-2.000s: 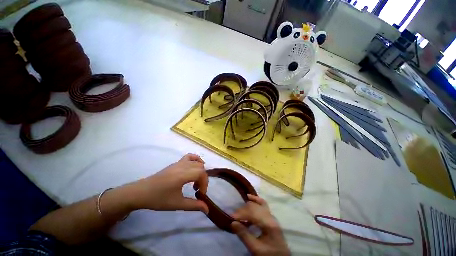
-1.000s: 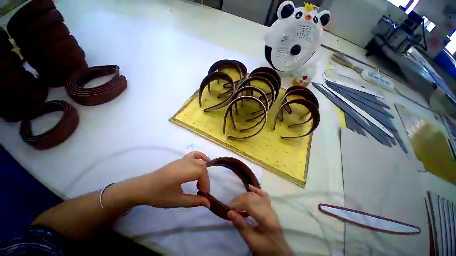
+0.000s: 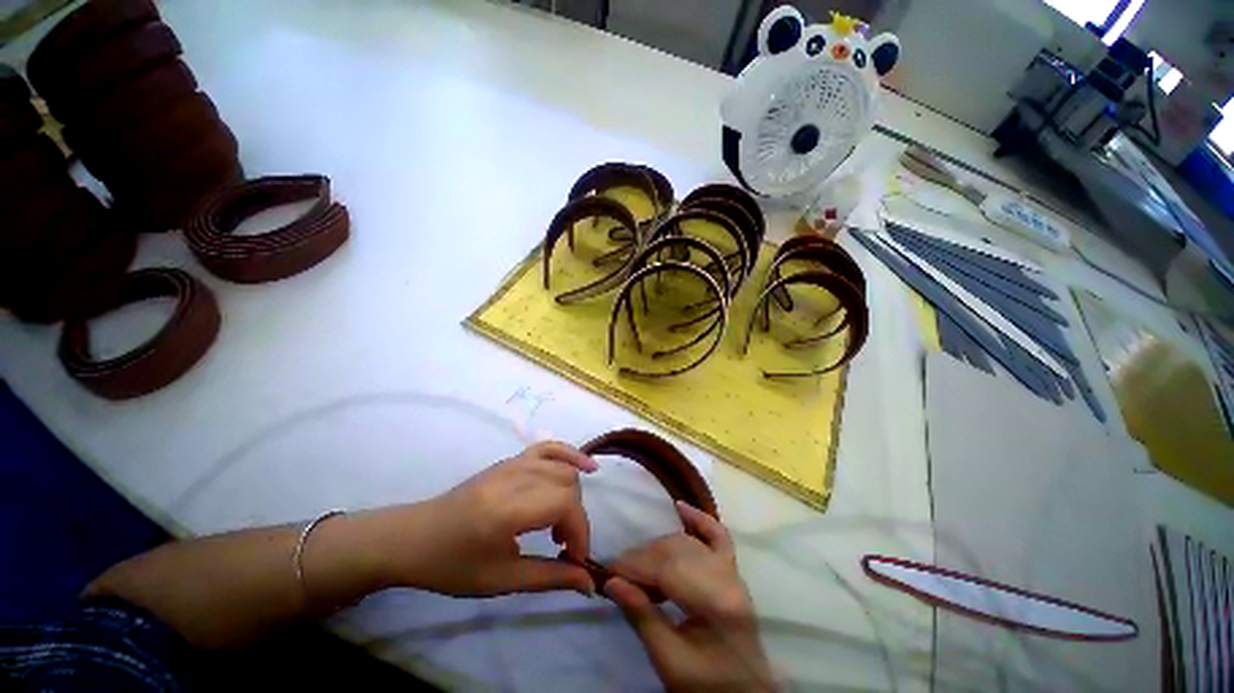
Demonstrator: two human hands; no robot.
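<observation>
A reddish-brown leather strip (image 3: 666, 467) is bent into an open loop in front of me. My left hand (image 3: 521, 521) pinches its near-left part between thumb and fingers. My right hand (image 3: 697, 589) grips its lower right side, fingers inside the loop and thumb near the left fingertips. The hands cover most of the strip's near side, so its ends are hard to see. Several dark brown curved strips (image 3: 673, 318) stand as open arches on a yellow board (image 3: 758, 440) beyond my hands.
Brown coiled strips (image 3: 142, 355) lie at left beside tall stacked coils (image 3: 129, 102). A pale pointed strip (image 3: 999, 601) lies at right on a grey-white sheet (image 3: 1029, 501). Grey strips (image 3: 981, 298) fan out behind it. A panda-faced fan (image 3: 808, 115) stands at the back.
My left hand has moved right and slightly down along the strip, so its fingertips are now close to my right thumb. The right hand has shifted slightly and still holds the strip.
</observation>
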